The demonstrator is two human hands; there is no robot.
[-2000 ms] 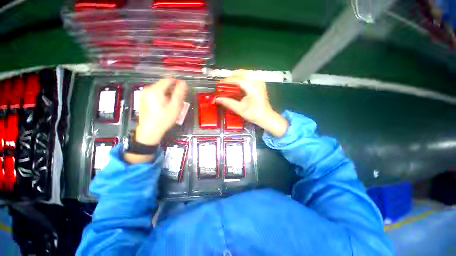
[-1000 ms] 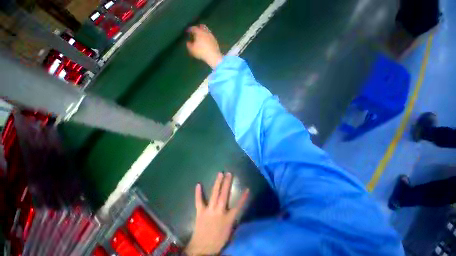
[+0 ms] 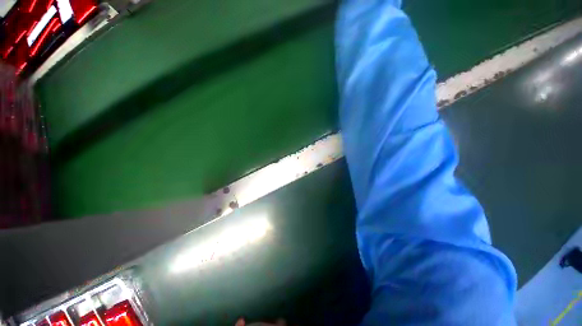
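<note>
A clear tray [image 3: 138,288] lies at the bottom left, cut off by the picture's edge, with several glossy red covers [image 3: 121,314] in its pockets. Only the fingertips of my left hand [image 3: 260,323] show at the bottom edge, right of the tray and apart from it; the rest of the hand is cut off. My right arm, in a blue sleeve, stretches up across the rail and conveyor, and its hand is beyond the top edge.
The green conveyor [image 3: 210,121] runs behind a worn white rail [image 3: 287,172]. A grey post [image 3: 115,232] crosses the lower left. Red and white items [image 3: 48,28] lie at the upper left. A blurred reddish stack is at the left edge. Blue floor [image 3: 549,299] shows at the lower right.
The view has shifted. My right arm now reaches out past the top edge, so its hand has left the picture. My left hand has dropped almost out of view at the bottom.
</note>
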